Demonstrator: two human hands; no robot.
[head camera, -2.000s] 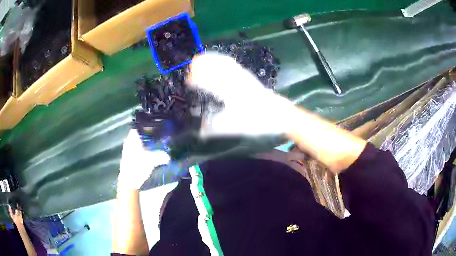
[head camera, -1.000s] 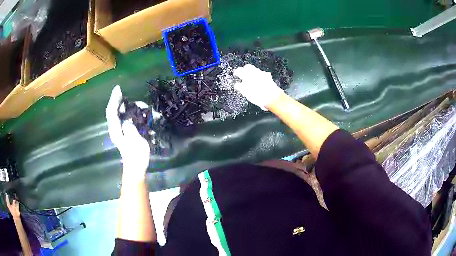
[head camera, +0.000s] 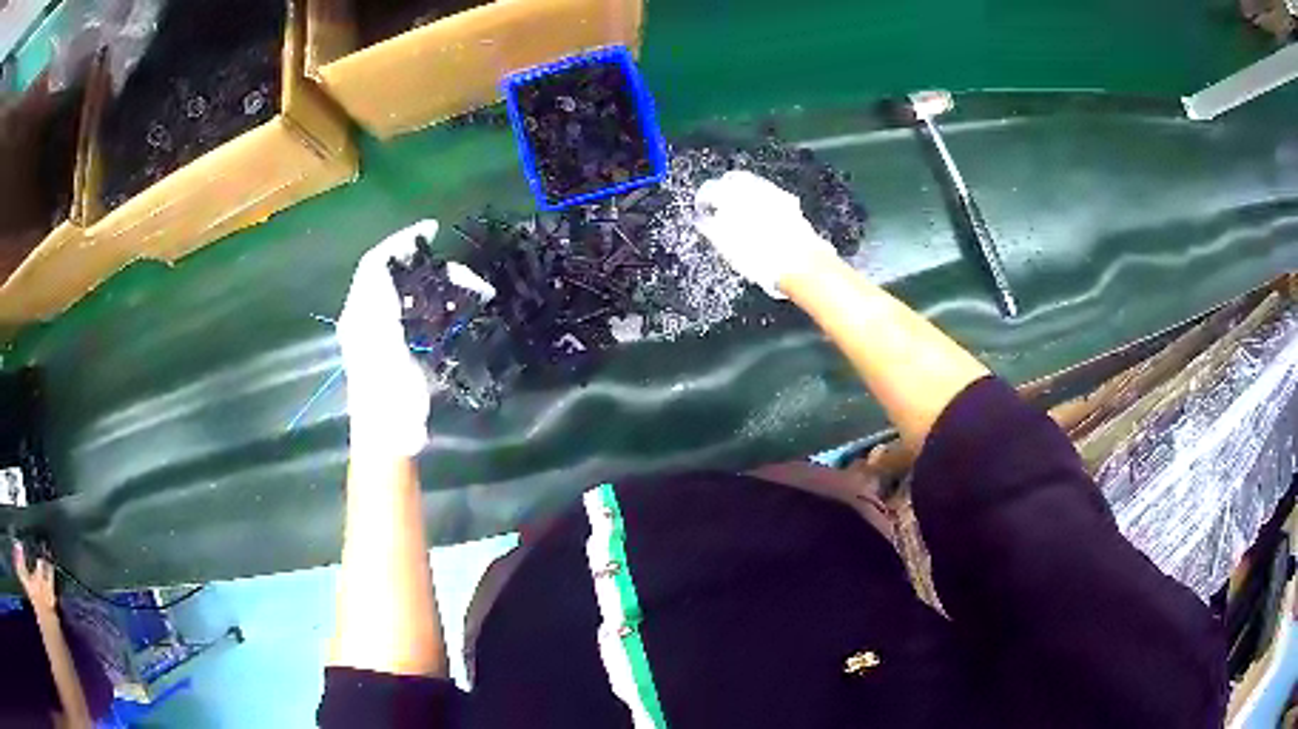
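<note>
My left hand, in a white glove, is closed around a bundle of black fittings at the left end of the heap. Thin blue cord trails from the bundle to the left. My right hand, also white-gloved, is over the pile of small silver metal pieces, fingertips together at its upper part. Whether it pinches a piece is too small to tell. Black parts lie heaped between the hands.
A blue bin of black parts stands behind the heap. Cartons of black parts are at upper left. A hammer lies at right on the green sheeting. Another person's hand shows at far left.
Since the blurred earliest frame, my right hand has gone from near the held bundle to the silver pile and stayed there. My left hand has turned slightly; the blue cord now shows.
</note>
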